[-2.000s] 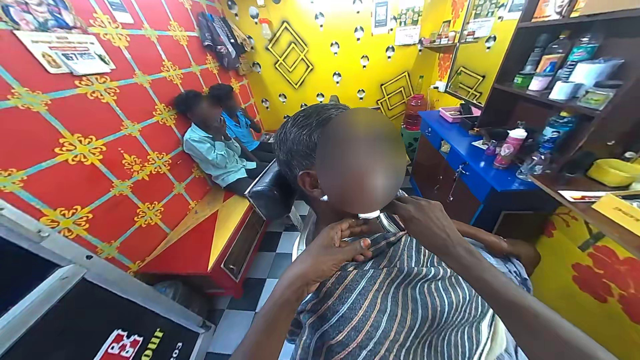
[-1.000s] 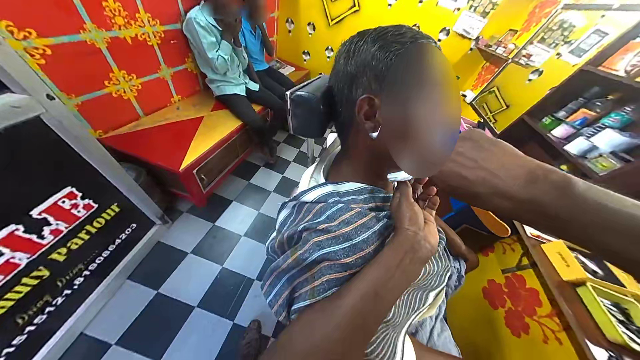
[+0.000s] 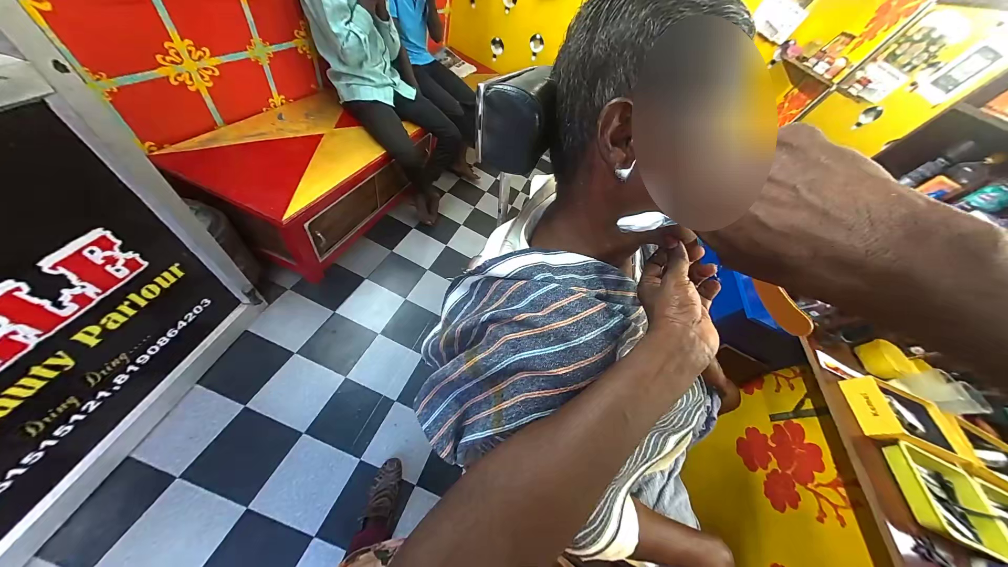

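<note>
A person sits in the barber's chair, whose dark headrest (image 3: 516,118) is behind the head. White foam (image 3: 644,222) lies along the jaw, with a small dab at the earlobe. A striped cloth (image 3: 543,339) covers the shoulders and chest. My left hand (image 3: 681,303) is just under the chin, its fingertips pinched together at the throat; what is between them is too small to tell. My right hand (image 3: 795,177) reaches across in front of the lower face, its fingers hidden behind the wrist and the blurred area, so its hold cannot be seen.
Two people sit on a red and yellow bench (image 3: 307,181) at the back left. A counter at right carries a yellow box (image 3: 870,405) and a yellow-green tray (image 3: 937,488) of tools. A black sign panel (image 3: 87,315) stands at left above a checkered floor (image 3: 291,441).
The view has swung down and closer since two seconds ago. My left hand has gone from spread on the upper chest to pinched under the chin. My right hand has moved up beside the face.
</note>
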